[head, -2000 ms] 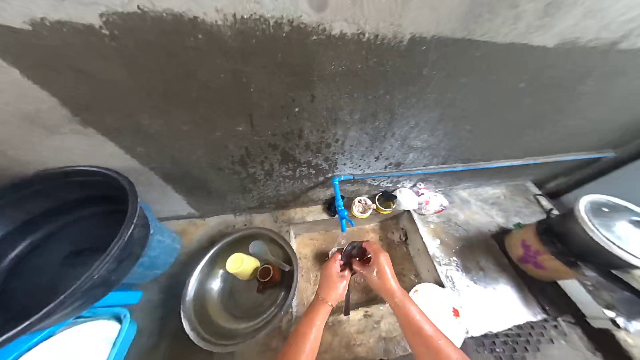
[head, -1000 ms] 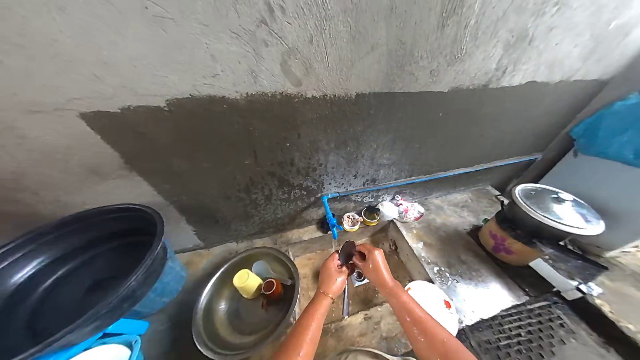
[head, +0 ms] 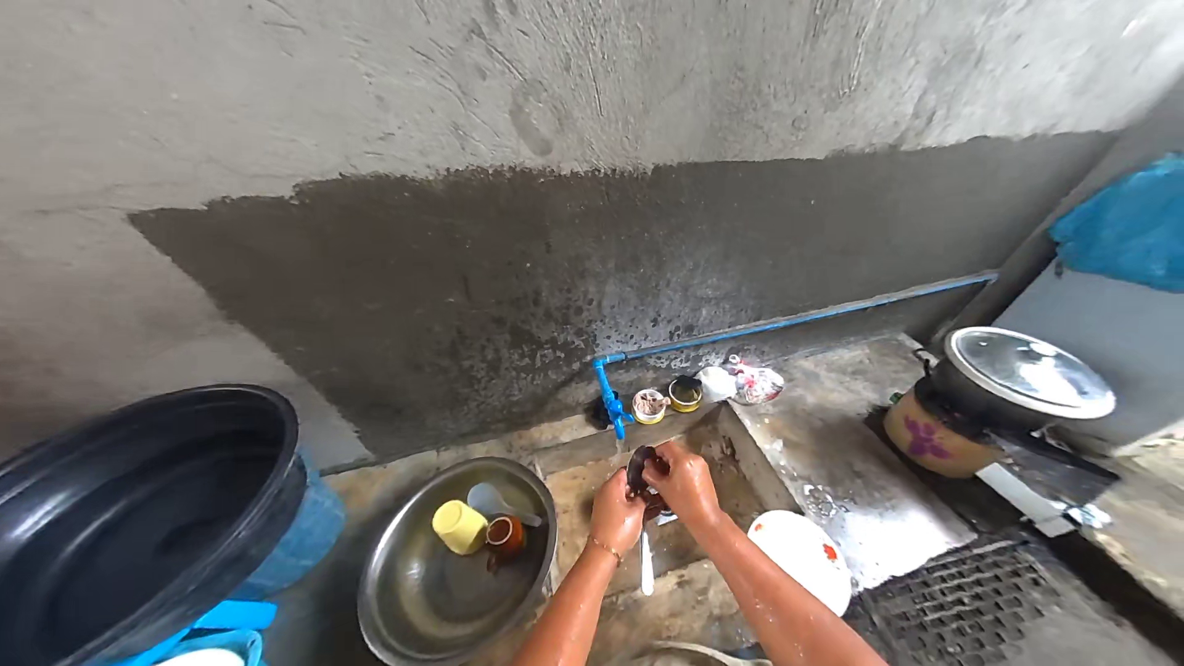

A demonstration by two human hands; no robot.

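Observation:
My left hand (head: pixel 618 513) grips a small dark round object (head: pixel 640 470) over the concrete sink basin (head: pixel 573 481), just below the blue tap (head: pixel 618 416). From the right, my right hand (head: pixel 683 483) presses its fingers against the same object; what exactly it is cannot be told. Under my hands a pale utensil handle (head: pixel 647 560) points toward me, its upper end hidden. Left of the basin, a metal bowl (head: pixel 398 606) holds a yellow plastic cup (head: pixel 459 527), a brown mug (head: pixel 505 534) and a translucent scoop or ladle (head: pixel 495 502).
Small containers (head: pixel 649 405) and a crumpled plastic bag (head: pixel 758 383) line the ledge behind the basin. A white plate (head: pixel 803 560) lies right of it. Further right stand a lidded pot (head: pixel 1027 379) and a dark grate (head: pixel 962 601). A large black tub (head: pixel 139 518) is at left.
The view has tilted upward and shows more of the wall and a blue plastic bag at right. Both hands stay over the basin with the dark object, their fingers shifting on it.

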